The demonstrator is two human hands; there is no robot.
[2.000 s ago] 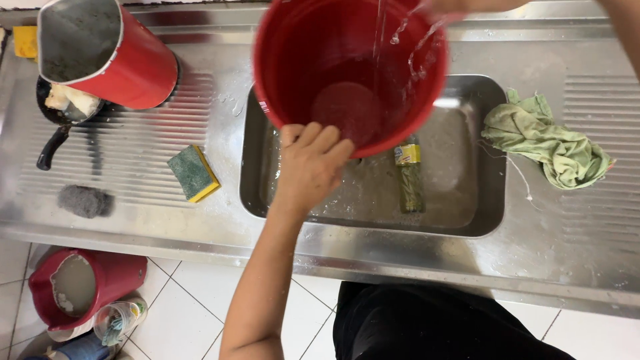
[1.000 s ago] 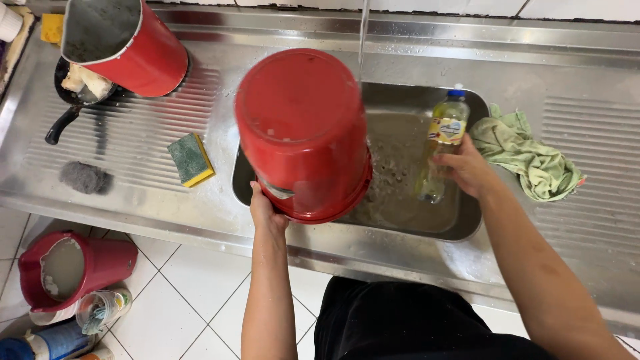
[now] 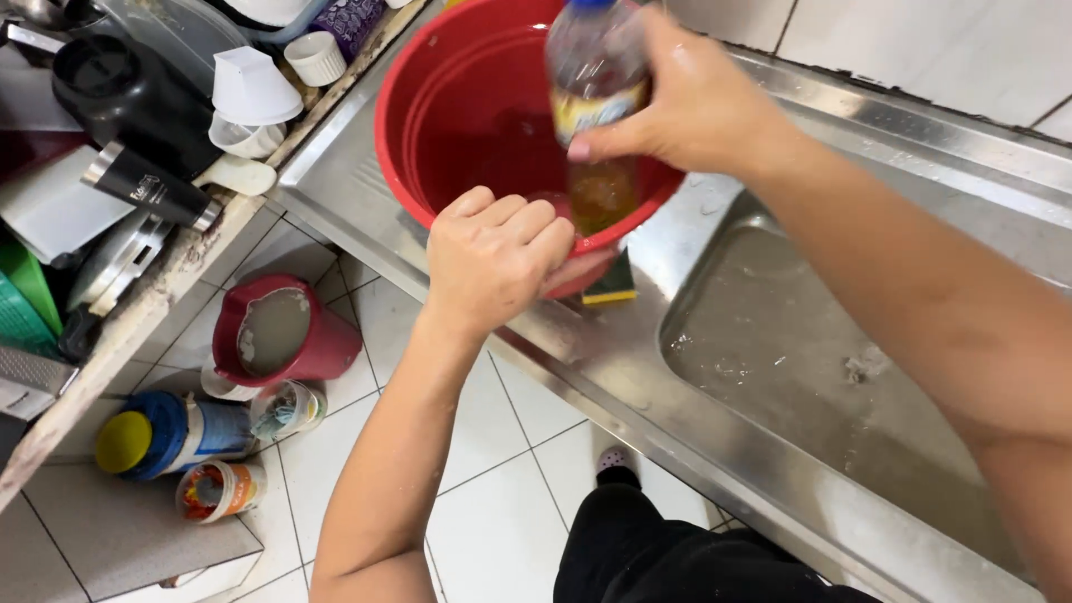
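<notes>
My left hand (image 3: 498, 251) grips the near rim of a red plastic bucket (image 3: 477, 109), which is tilted with its mouth towards me. My right hand (image 3: 695, 100) holds a clear plastic bottle (image 3: 596, 117) with a blue cap, a yellow label and some amber liquid at its bottom. The bottle is upright over the bucket's mouth. Just below the bucket, a green and yellow scouring sponge (image 3: 613, 280) lies partly hidden on the steel drainboard. To the right is the sink basin (image 3: 779, 335) with cloudy water in it.
At left a worn counter edge (image 3: 167, 285) carries dishes, a black tumbler (image 3: 151, 186) and white cups (image 3: 251, 88). On the tiled floor stand a dark red bucket (image 3: 276, 327) of cloudy water, a blue container (image 3: 201, 435) and small tubs (image 3: 219, 492). A steel sink rim (image 3: 620, 419) runs diagonally.
The red bucket, upside down over the basin a second ago, now has its mouth up and is over the left drainboard. The bottle has moved from the basin to above the bucket. The view has swung left.
</notes>
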